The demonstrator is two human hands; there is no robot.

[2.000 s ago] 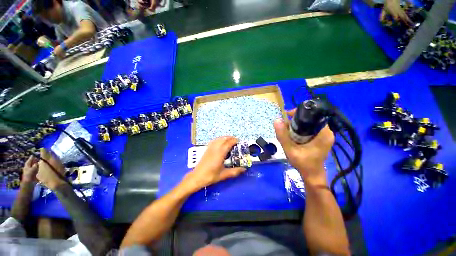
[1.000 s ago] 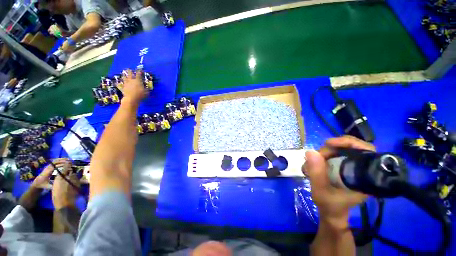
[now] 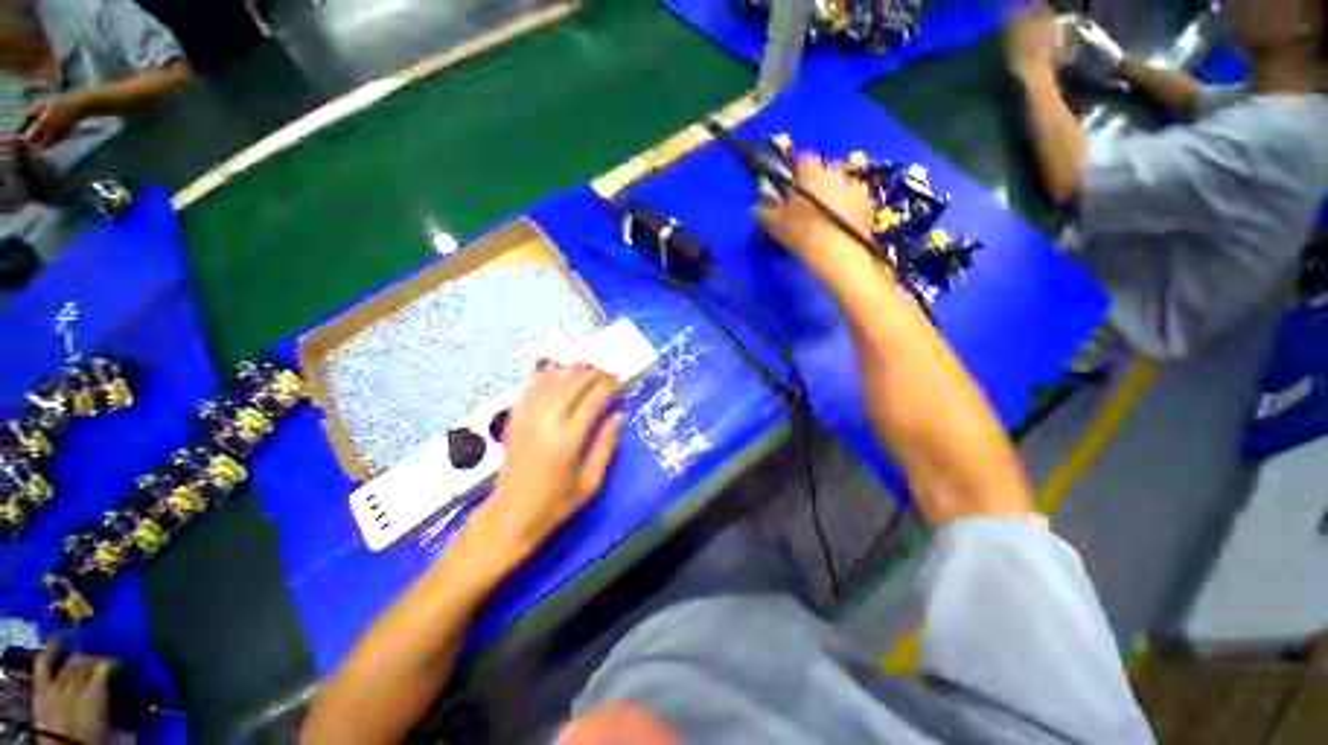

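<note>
The white holding strip (image 3: 411,492) lies slanted in front of the screw box (image 3: 437,342), a shallow brown tray full of tiny pale screws. My left hand (image 3: 554,444) is over the strip's middle with fingers curled down; what is under them is hidden. A black round insert (image 3: 466,447) shows left of it. My right hand (image 3: 827,204) is far right, at a group of black-and-yellow assemblies (image 3: 915,211). It is blurred, with a dark and greyish thing by its fingers; its grip is unclear. A black cord crosses that hand and forearm.
A black adapter block (image 3: 666,245) with cords lies right of the box. More assemblies (image 3: 178,499) stand in a row at left, beside the green conveyor (image 3: 335,189). A person (image 3: 1194,189) works at upper right. Another hand (image 3: 73,696) shows at lower left.
The view has swung right. My left hand has come back from the left-hand assemblies to the white strip. My right hand has moved away from the strip's right end to the right-hand assemblies.
</note>
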